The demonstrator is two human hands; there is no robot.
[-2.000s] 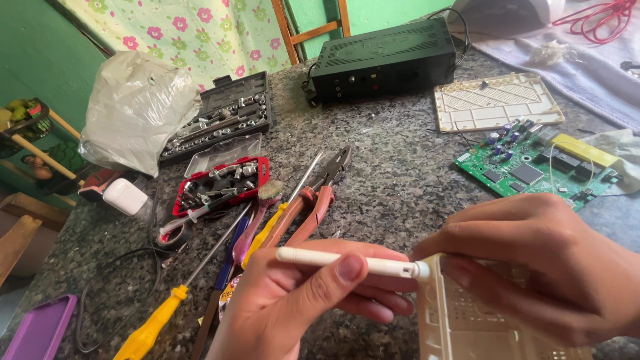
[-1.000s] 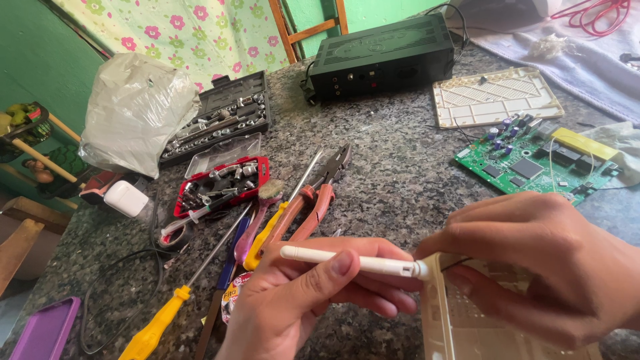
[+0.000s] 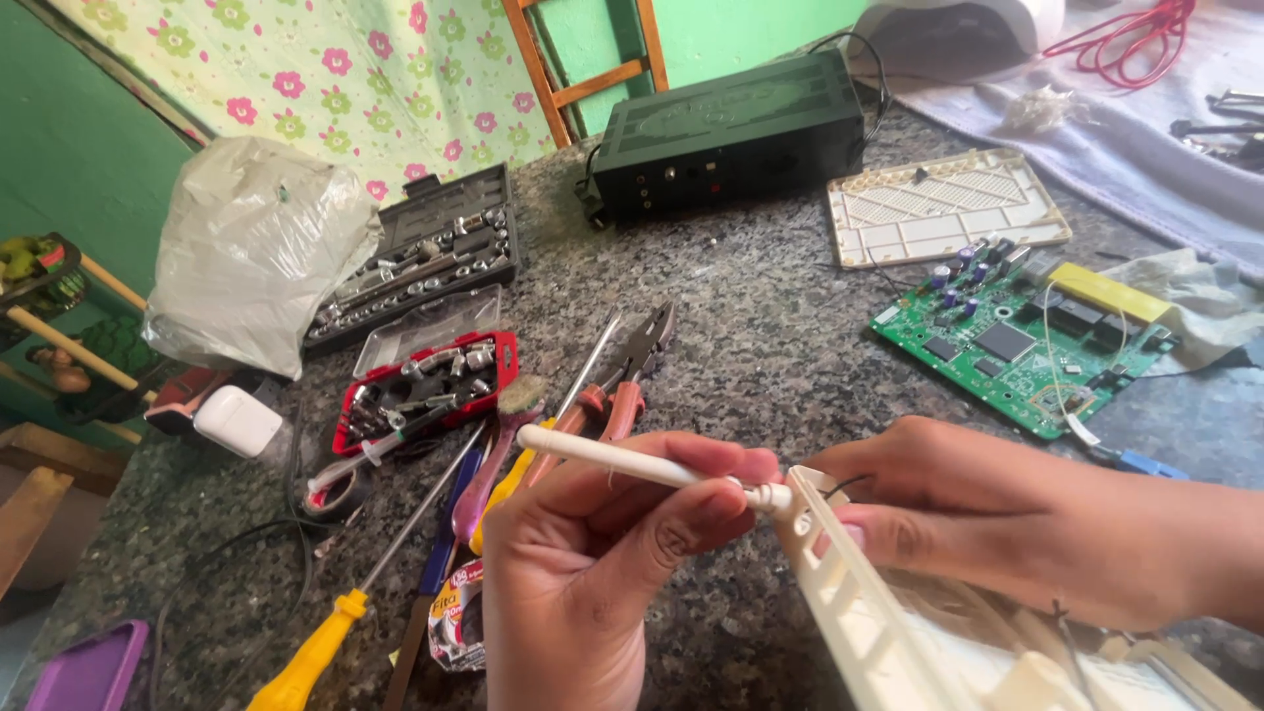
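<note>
My left hand [image 3: 612, 543] pinches a white rod antenna [image 3: 622, 459] between thumb and fingers. The antenna's jointed base meets the edge wall of a cream plastic housing [image 3: 859, 602], which has a row of slots. My right hand [image 3: 997, 513] grips that housing near the same corner, its thumb inside the wall; some fingers are hidden. A short black wire [image 3: 847, 484] shows at the corner between the hands. Behind my right hand lies a green circuit board [image 3: 1017, 341] with a yellow connector block.
Pliers [image 3: 632, 365], a yellow-handled screwdriver [image 3: 316, 652], a brush [image 3: 513, 415] and a red socket case [image 3: 425, 390] lie left on the granite top [image 3: 741, 286]. Farther back are a black socket case [image 3: 504, 227], a black metal box [image 3: 731, 138] and a cream vented cover [image 3: 948, 207].
The housing has tilted, showing more of its slotted wall and its inside. My left fingers have shifted along the antenna toward its base, and a black wire now shows at the corner.
</note>
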